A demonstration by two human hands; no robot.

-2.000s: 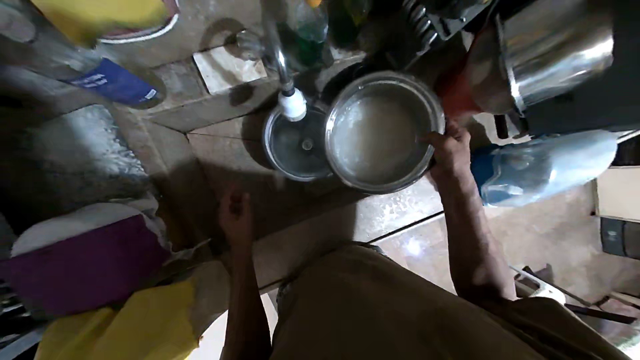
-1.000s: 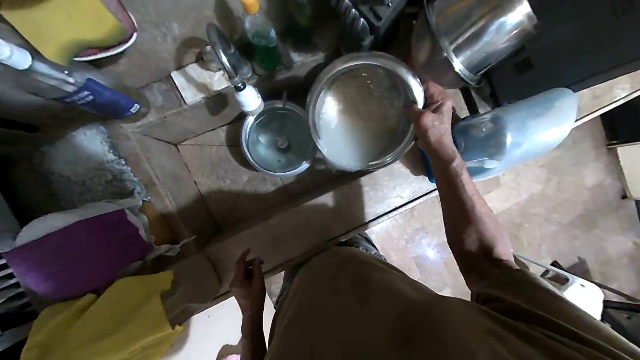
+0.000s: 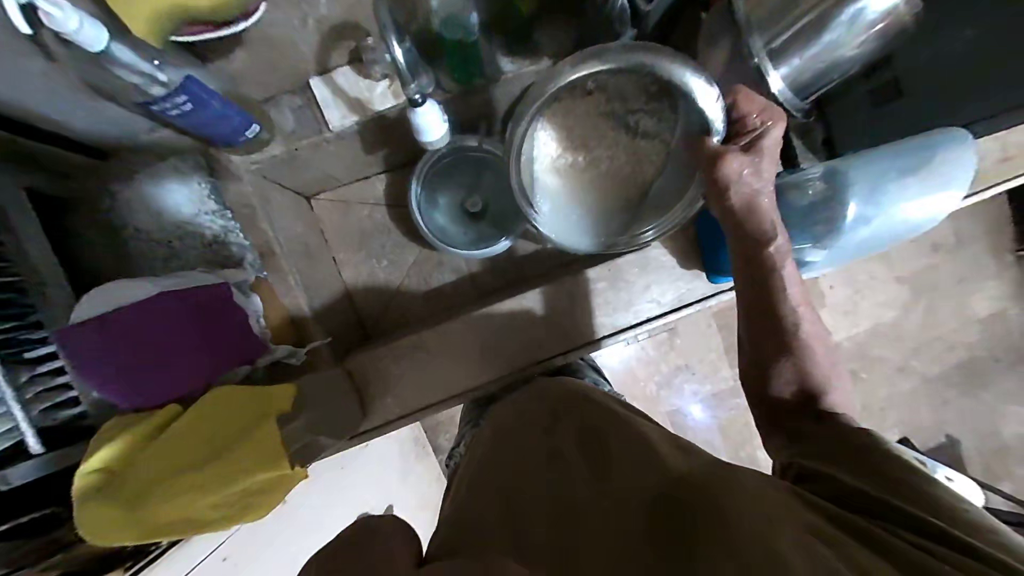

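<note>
My right hand point(image 3: 746, 140) grips the rim of a round metal pot point(image 3: 616, 152), which holds cloudy water with pale grains that look like rice. The pot is raised over the sink point(image 3: 376, 264) and its left edge overlaps a smaller round metal vessel point(image 3: 466, 200) with clear liquid in it. A tap with a white nozzle point(image 3: 430, 124) reaches over that vessel's upper edge. At the bottom edge a dark rounded shape, perhaps part of my left arm, shows; my left hand itself cannot be made out.
To the right lie a clear plastic jug with a blue part point(image 3: 872, 200) and a shiny steel pot point(image 3: 832, 48). At left are a bottle with a blue label point(image 3: 200, 112), a purple cloth point(image 3: 164, 344) and a yellow cloth point(image 3: 188, 464). A green bottle point(image 3: 460, 56) stands behind the tap.
My left hand, seen over the counter's front edge a second ago, has dropped down out of sight. My right hand keeps its grip on the pot, where the grains now show more clearly.
</note>
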